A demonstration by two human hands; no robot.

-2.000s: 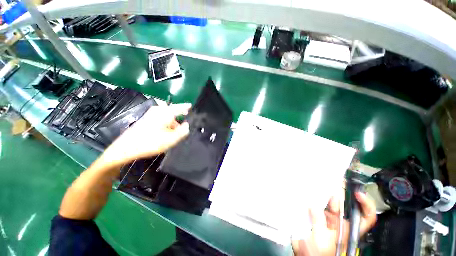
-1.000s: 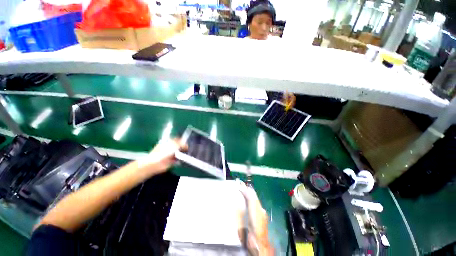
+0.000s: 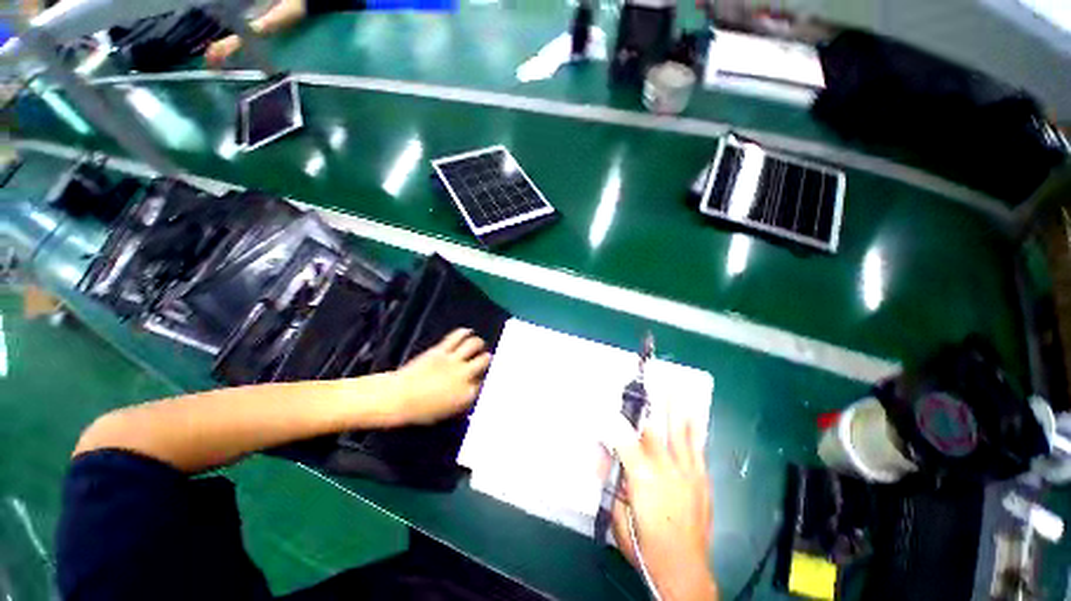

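Note:
My right hand (image 3: 672,499) holds the soldering iron (image 3: 634,405) over the white paper sheets (image 3: 546,405), its metal tip pointing away from me. My left hand (image 3: 446,378) is at the right end of the row of black panels, against a panel back (image 3: 440,303) that leans beside the paper. The fingers are bent near that panel's right side; whether they grip it cannot be told. A framed solar panel (image 3: 493,190) lies face up on the green belt ahead.
More panels lie on the belt at left (image 3: 270,114) and right (image 3: 773,194). Dark panels (image 3: 211,252) crowd the bench at left. A fan (image 3: 949,420), a cream-white cylinder (image 3: 867,441) and a stand with yellow sponge (image 3: 813,575) are at right. Another person's hand (image 3: 223,49) shows top left.
My left hand has let go of the white-framed panel and moved back to the black row; a panel now lies on the belt ahead. Another person's hand has left the right-hand panel.

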